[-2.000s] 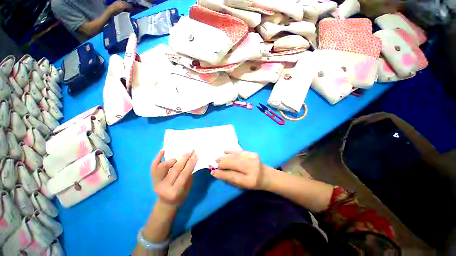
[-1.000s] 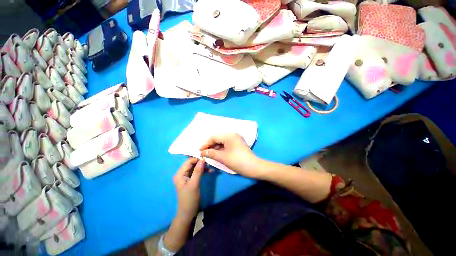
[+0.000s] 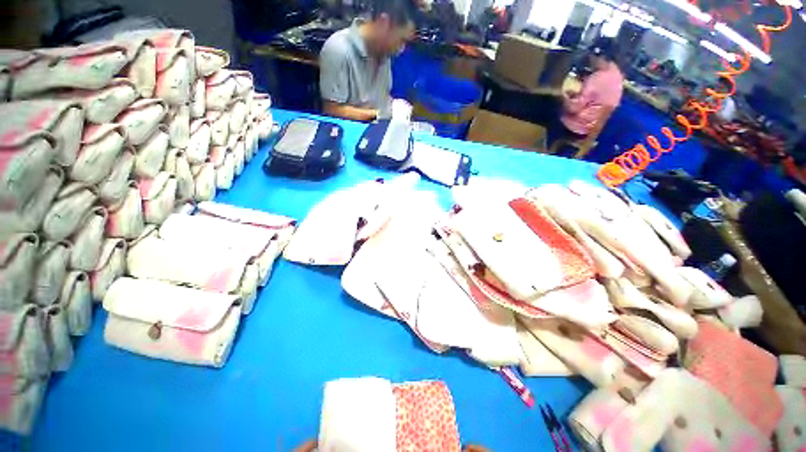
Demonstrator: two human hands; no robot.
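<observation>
A cream flap pouch (image 3: 358, 415) is at the bottom centre, its lower part cut off by the picture's edge. Its left part is plain cream and its right part shows coral-red patterned lining (image 3: 426, 417). My left hand (image 3: 306, 446) shows only as a sliver of fingers at the pouch's lower left side. My right hand (image 3: 475, 448) shows only as a sliver at its lower right side. Both hold the pouch at its sides; the rest of each hand is out of the picture.
Closed pouches (image 3: 172, 322) lie in a row at left, beside tall tiers (image 3: 75, 212). Loose pouches (image 3: 530, 256) are heaped centre to right. Thread snips (image 3: 555, 428) and a pink tool (image 3: 517, 386) lie before them. Navy-and-grey pouches (image 3: 305, 148), two people (image 3: 353, 71) and an orange coiled hose (image 3: 680, 132) are beyond.
The view has tilted up, so the hands and worked pouch now sit at the bottom edge. The pouch, earlier plain cream, now shows red lining on its right part.
</observation>
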